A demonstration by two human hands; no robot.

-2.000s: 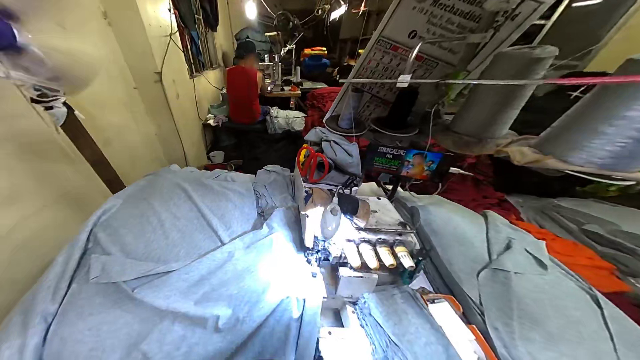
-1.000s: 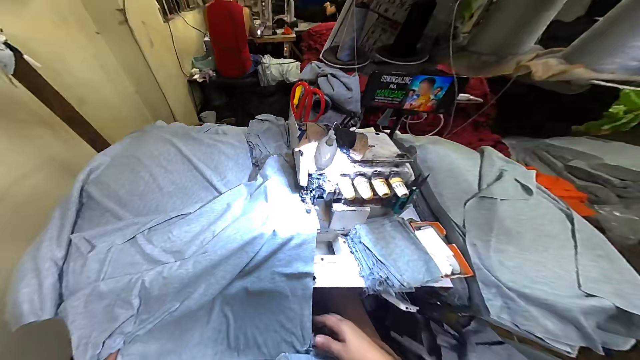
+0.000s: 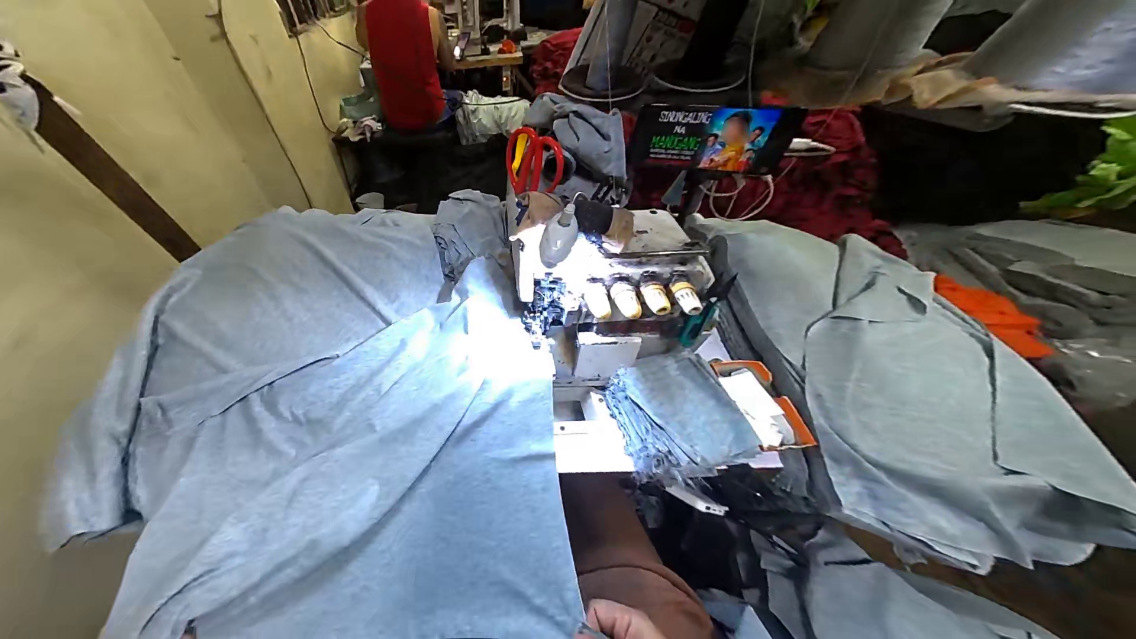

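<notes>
At the bottom edge my right hand (image 3: 621,619) pinches the lower right corner of a large grey knit fabric piece (image 3: 382,506). The fabric lies spread from there up to the needle area of an overlock sewing machine (image 3: 643,342), under a bright lamp (image 3: 559,235). Only a sliver of what seems to be my left hand (image 3: 188,630) shows beneath the fabric at the bottom left, so its grip is hidden. A stack of small grey fabric pieces (image 3: 692,413) lies right of the needle area, beside an orange-edged box (image 3: 803,422) with white contents.
Grey fabric heaps lie left (image 3: 293,266) and right (image 3: 914,390) of the machine. Red-handled scissors (image 3: 534,161) stand behind it, near a lit screen (image 3: 714,139). Thread cones (image 3: 874,35) are overhead at right. A person in red (image 3: 401,67) sits at the back left.
My right hand, seen one second ago over my lap with fingers spread, is now at the fabric's corner, gripping it. The view has tilted down since two seconds ago.
</notes>
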